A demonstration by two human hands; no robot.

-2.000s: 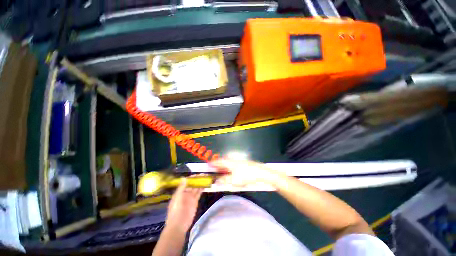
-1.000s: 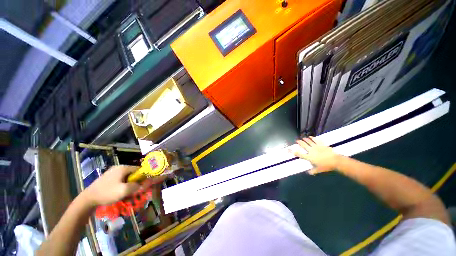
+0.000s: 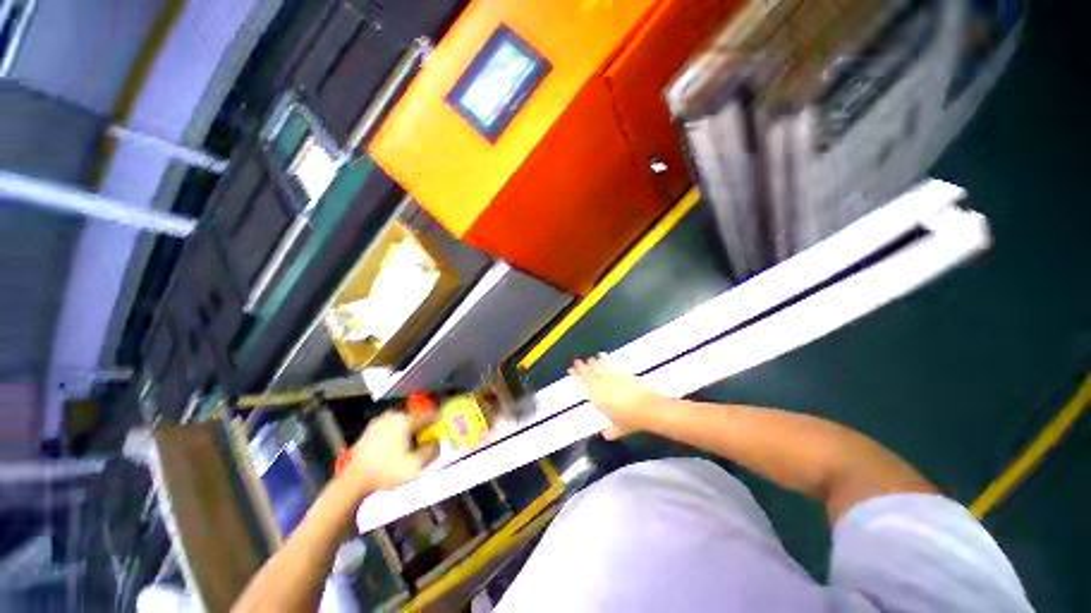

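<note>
The white carton flaps (image 3: 766,311) run diagonally from lower left to upper right in front of me, with a dark gap between the two strips. My left hand (image 3: 389,449) grips the pneumatic stapler (image 3: 464,423), with its yellow round head over the left part of the flaps. Whether the tool touches the flaps cannot be told. My right hand (image 3: 616,395) lies with spread fingers on the flaps, right of the tool. Small parts of the red coiled hose show by my left hand.
The orange control cabinet (image 3: 550,144) stands beyond the flaps, with a small parts box (image 3: 389,299) left of it. Blurred upright cartons (image 3: 826,144) stand at upper right. A shelf trolley (image 3: 479,575) is below left. Yellow lines mark the green floor.
Since one second ago, my left hand has brought the stapler from beside the flaps' left end to over them. My right hand has moved left along the flaps. The view has tilted.
</note>
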